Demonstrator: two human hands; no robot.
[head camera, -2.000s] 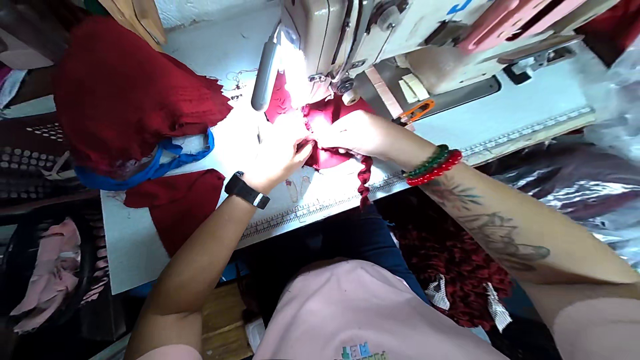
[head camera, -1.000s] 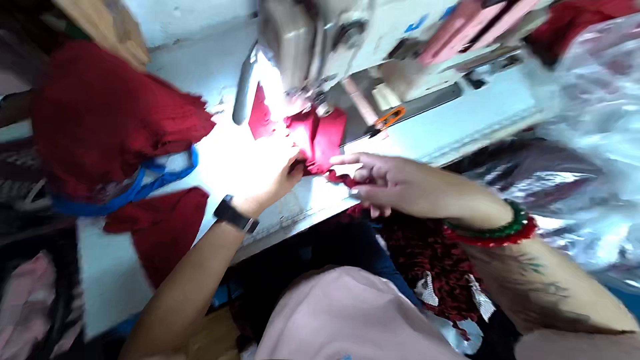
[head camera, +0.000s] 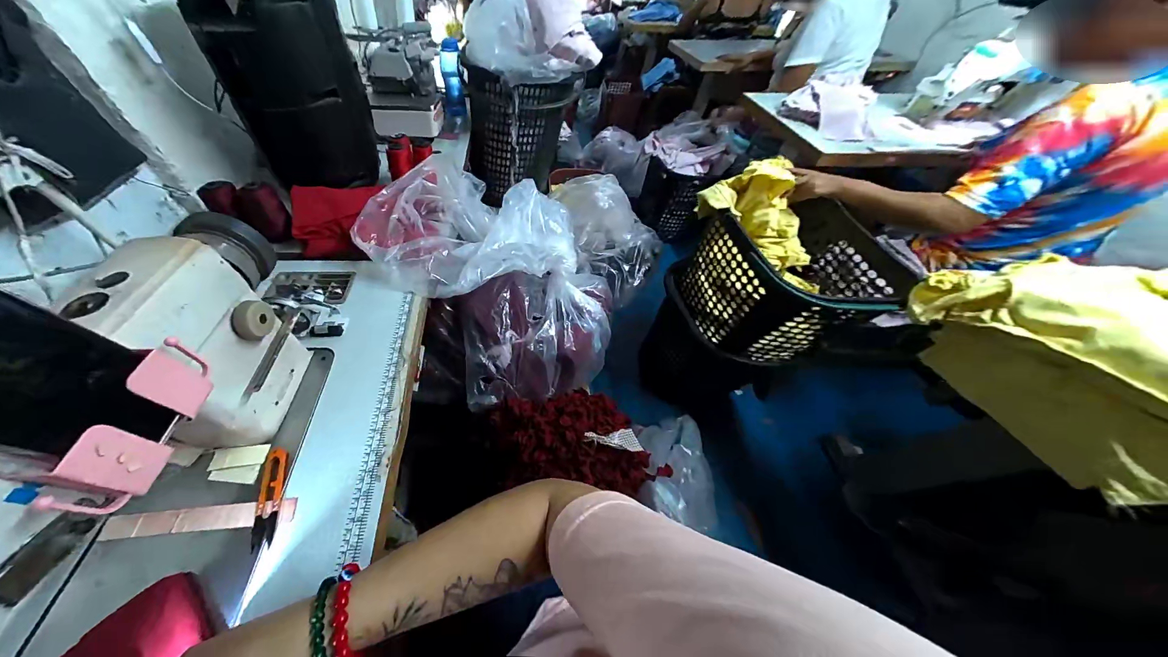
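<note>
Neither of my hands shows in the head view; my right forearm with green and red bead bracelets (head camera: 333, 613) crosses the bottom, its hand hidden below the edge. Red fabric (head camera: 151, 625) lies at the bottom left, close to that forearm. Orange-handled thread snips (head camera: 272, 484) rest on a pale pink strip (head camera: 196, 520) beside the sewing machine (head camera: 196, 333). What either hand holds cannot be seen.
Clear bags of dark red cloth (head camera: 538, 338) stand right of the sewing table (head camera: 370, 365), above a heap of red pieces (head camera: 570, 447). A co-worker's hand (head camera: 812, 185) holds yellow cloth (head camera: 762, 214) at a black basket (head camera: 785, 319).
The view has swung far to the right. Both hands, earlier at the red fabric by the machine's needle, have left the view.
</note>
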